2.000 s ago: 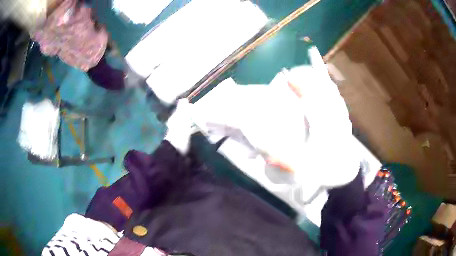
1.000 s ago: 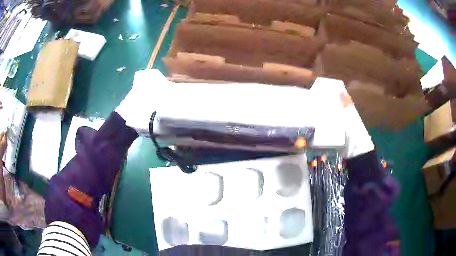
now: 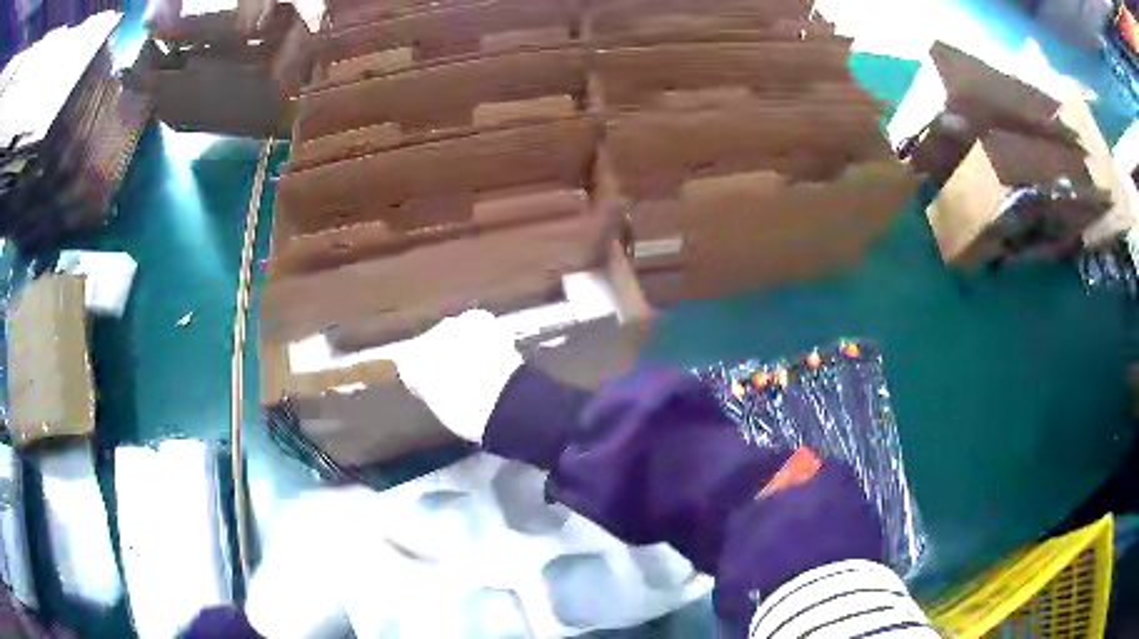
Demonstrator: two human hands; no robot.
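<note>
An open brown carton [image 3: 375,406] stands at the front of the carton rows. White packing [image 3: 587,300] shows inside its opening. My right hand [image 3: 462,375], in a white glove, lies over the carton's front edge at the packing; its fingertips are hidden. A white moulded foam tray [image 3: 525,568] with round hollows lies below the carton. My left hand [image 3: 294,574], a blurred white glove at the lower left, is at the tray's left end and blends with it; its grip cannot be made out. Thin black cord [image 3: 306,443] shows beside the carton's lower left corner.
Rows of brown cartons [image 3: 762,231] fill the far middle. Bagged orange-tipped black parts [image 3: 831,431] lie right of the tray, above a yellow basket [image 3: 1049,587]. A wooden strip [image 3: 244,325] and white units [image 3: 175,531] are at left. More cartons [image 3: 1012,194] stand at far right.
The white packing and bagged black part held between both hands are no longer held up; white packing now shows in the front carton. My right hand moved left onto the carton, my left hand down to the tray.
</note>
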